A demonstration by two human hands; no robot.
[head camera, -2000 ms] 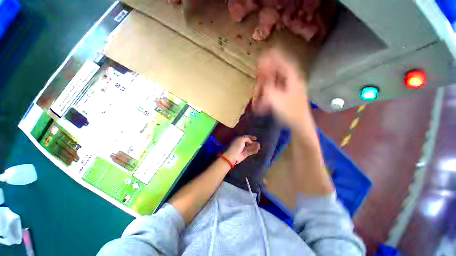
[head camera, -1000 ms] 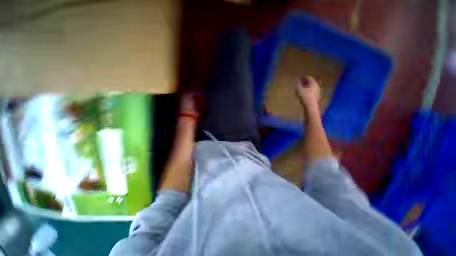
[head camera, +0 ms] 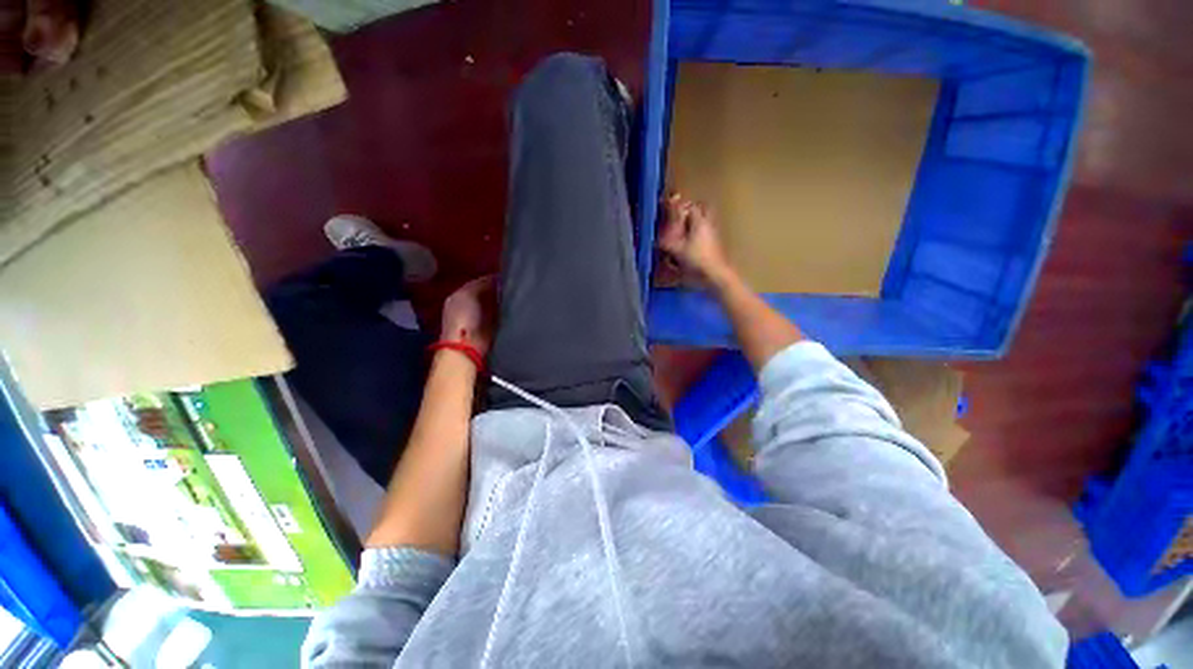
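Observation:
The blue crate stands on the floor at upper right with a plain brown cardboard liner in its bottom. My right hand is inside it against the left wall, fingers curled around a small pinkish-brown moulded part, mostly hidden by the fingers. Another brownish piece shows just below the hand by the wall. My left hand is beside my left thigh, below a red wrist cord. Its fingers are partly hidden by the leg, so what it holds cannot be seen.
Cardboard flaps jut out at upper left, with parts at the corner. The printed mat lies on the bench at lower left. More blue crates stand at right. Another cardboard-lined container is below the crate. A shoe shows on the floor.
The view has turned from the bench to the floor crate. My right hand has moved from the piled parts into the crate, now at its left wall. My left hand has lowered beside the thigh.

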